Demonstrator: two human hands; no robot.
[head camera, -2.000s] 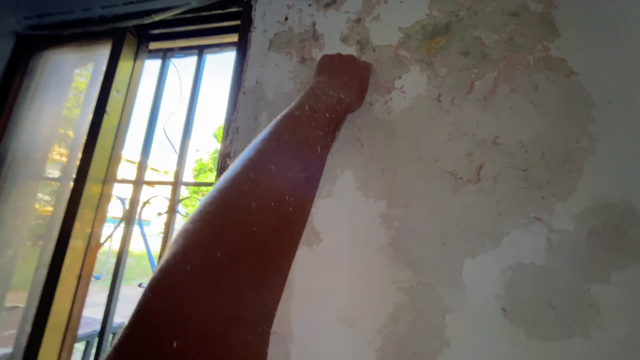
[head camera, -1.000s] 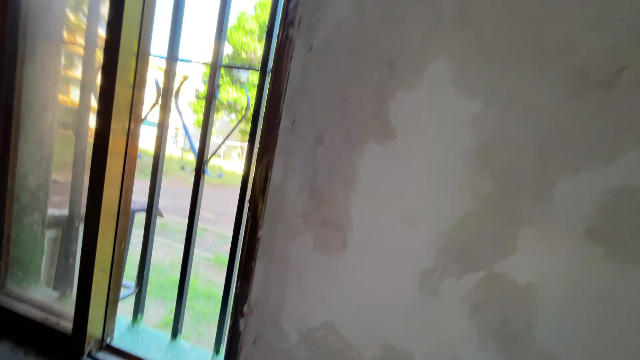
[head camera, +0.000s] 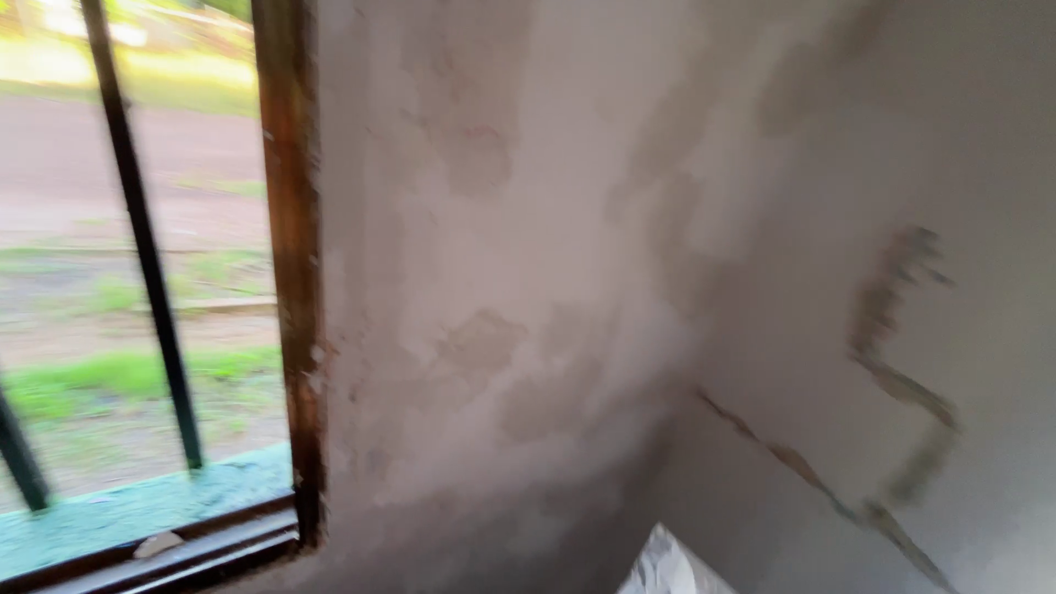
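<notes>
Neither my left hand nor my right hand shows in the head view now, so what they hold or touch cannot be seen. Before me is a patchy plastered wall (head camera: pixel 577 272) with darker and lighter areas. A wooden window frame (head camera: pixel 290 272) borders it on the left. Long cracks (head camera: pixel 804 472) run across the wall at the lower right. At the bottom edge a pale, crumpled, pointed thing (head camera: pixel 672 569) is partly in view; its material is not certain.
Dark metal bars (head camera: pixel 148 247) stand in the window opening. Below them are a turquoise outer sill (head camera: pixel 165 495) and a window track (head camera: pixel 206 549), with a small pale chip (head camera: pixel 158 544) on it. Grass and bare ground show outside.
Two seconds ago a bare arm reached up with its fist at the upper wall; it has left the view. The view has swung down and to the right, bringing in the cracks.
</notes>
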